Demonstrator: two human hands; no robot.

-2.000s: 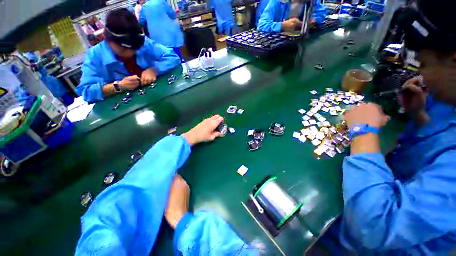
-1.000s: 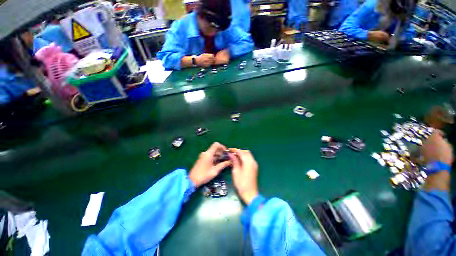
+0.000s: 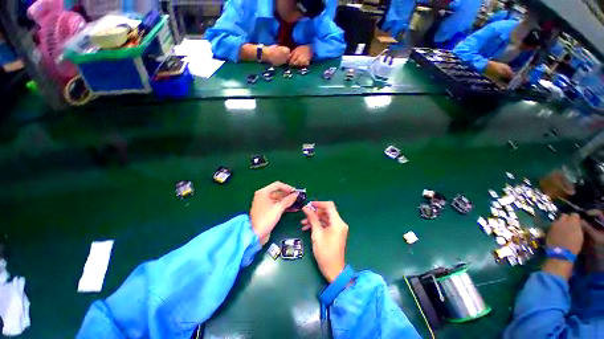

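Note:
My left hand (image 3: pixel 270 210) holds a small dark circuit board assembly (image 3: pixel 297 200) by its edge, above the green bench. My right hand (image 3: pixel 326 233) is at the board's right side, its thumb and forefinger pinching a tiny pale part (image 3: pixel 308 206). Whether that part is joined to the board cannot be told. Just below the hands another dark square assembly (image 3: pixel 291 249) lies on the bench, with a small silver-white block (image 3: pixel 274 251) at its left.
Single assemblies (image 3: pixel 222 175) lie spaced beyond my hands. Right are a dark cluster (image 3: pixel 432 204), a loose white block (image 3: pixel 410 237), a wire spool (image 3: pixel 461 295), a pile of small parts (image 3: pixel 513 225) and a neighbour's hand (image 3: pixel 564 240). White strip (image 3: pixel 97 266) at left. A worker sits opposite.
Since two seconds ago, my left hand has come back from farther out and both hands now meet at a board. Since one second ago, my right fingers have parted slightly from my left. The view has shifted.

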